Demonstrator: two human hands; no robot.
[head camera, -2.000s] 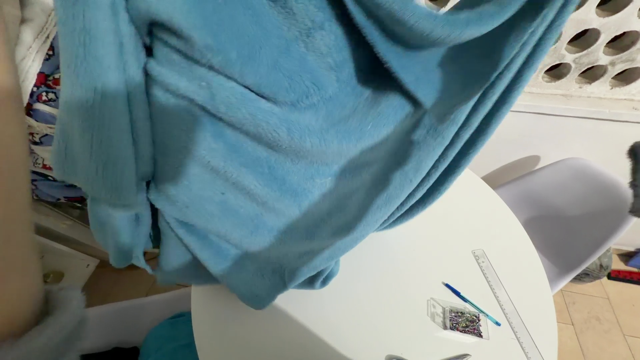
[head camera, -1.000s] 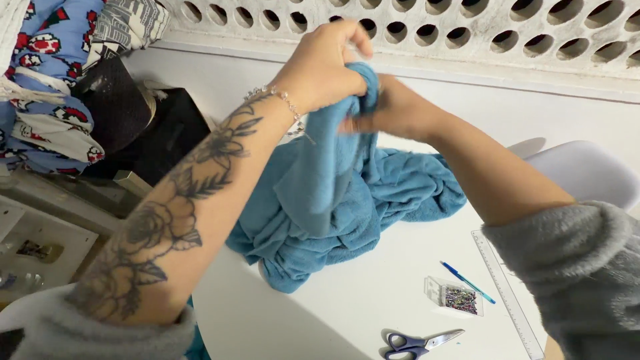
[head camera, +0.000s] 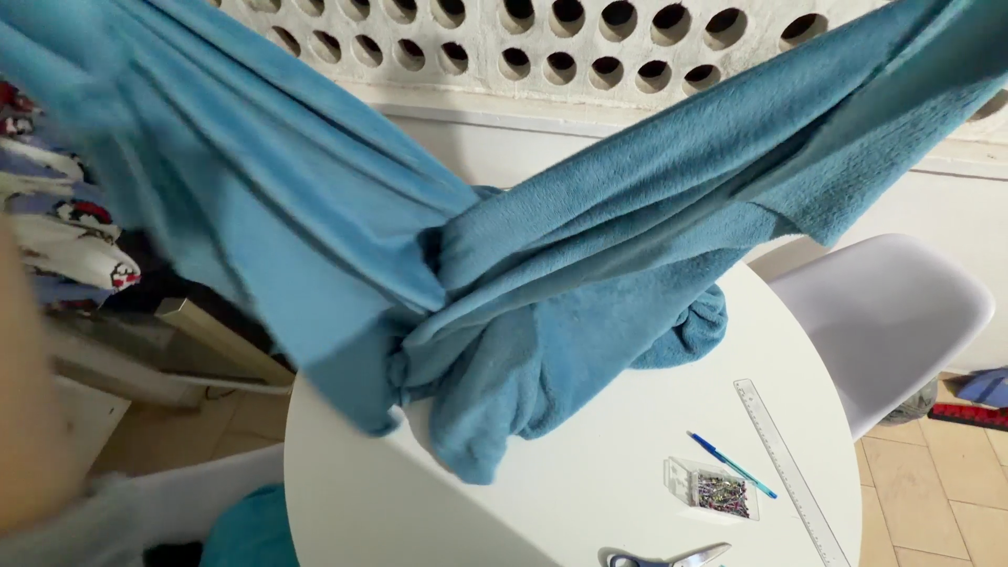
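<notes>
A blue plush fabric (head camera: 567, 339) is stretched up from the round white table (head camera: 567, 504) in two long spans, one toward the upper left, one toward the upper right. Its lower part lies bunched and folded on the table. A blurred bare forearm shows at the left edge, but my left hand is beyond the frame. My right hand is also out of view. Right of the cloth on the table are a clear box of colored-head pins (head camera: 720, 492), a blue pen (head camera: 732, 465), a clear ruler (head camera: 791, 472) and scissors (head camera: 669, 557), cut off by the bottom edge.
A white chair (head camera: 890, 323) stands against the table's right side. Behind is a wall with rows of round holes (head camera: 606, 71). Printed fabric (head camera: 79, 213) and an open-looking box or drawer are at the left. A teal item (head camera: 252, 531) lies at lower left.
Both hands, seen together at the gathered cloth one second ago, have left the view. The cloth, then bunched, is now spread upward to both sides.
</notes>
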